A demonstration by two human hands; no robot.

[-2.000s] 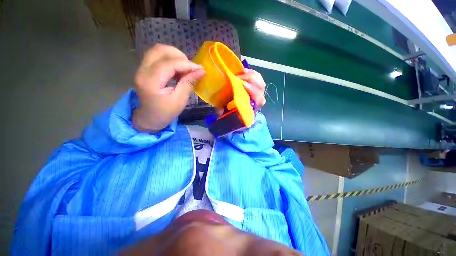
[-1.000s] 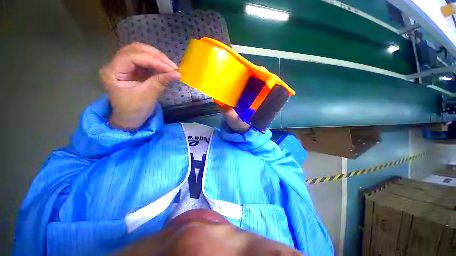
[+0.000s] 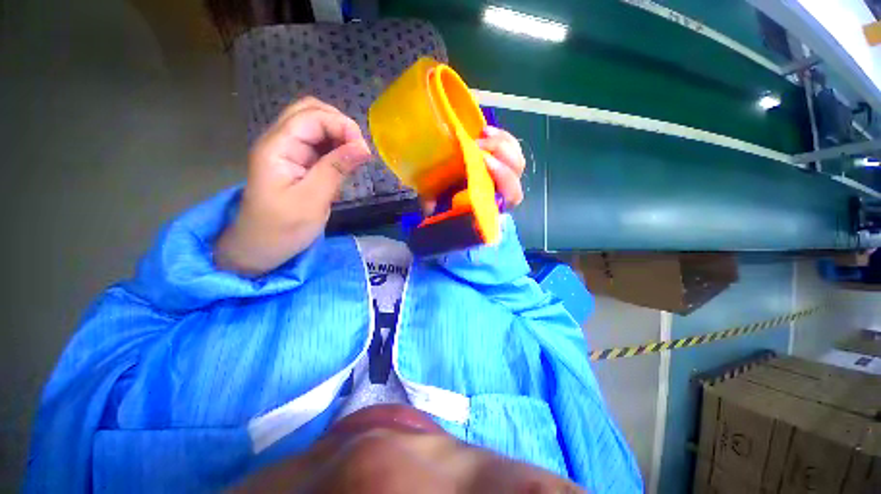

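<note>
My right hand (image 3: 502, 166) holds the orange tape dispenser (image 3: 491, 207) from behind; its fingers show at the right edge, with the rest mostly hidden. The dispenser has blue parts, a dark roller at the bottom and a yellow-orange tape roll (image 3: 411, 130) facing left. My left hand (image 3: 304, 174) is just left of the roll, with thumb and index fingertips pinched together. No tape is visible between these fingertips and the roll. A grey bundle with rows of small dark marks (image 3: 290, 68) lies behind both hands.
A long green bench or conveyor (image 3: 657, 183) runs to the right. Below it are an open brown carton (image 3: 657, 280), a bright blue stool (image 3: 565, 289) and yellow-black floor tape (image 3: 705, 338). Stacked cartons (image 3: 792, 415) stand at lower right. A white shelf edge (image 3: 821, 48) is at upper right.
The dispenser swung right to show its broad roll side and roller, then turned back upright. My left hand moved left, then back right. The pinch remains.
</note>
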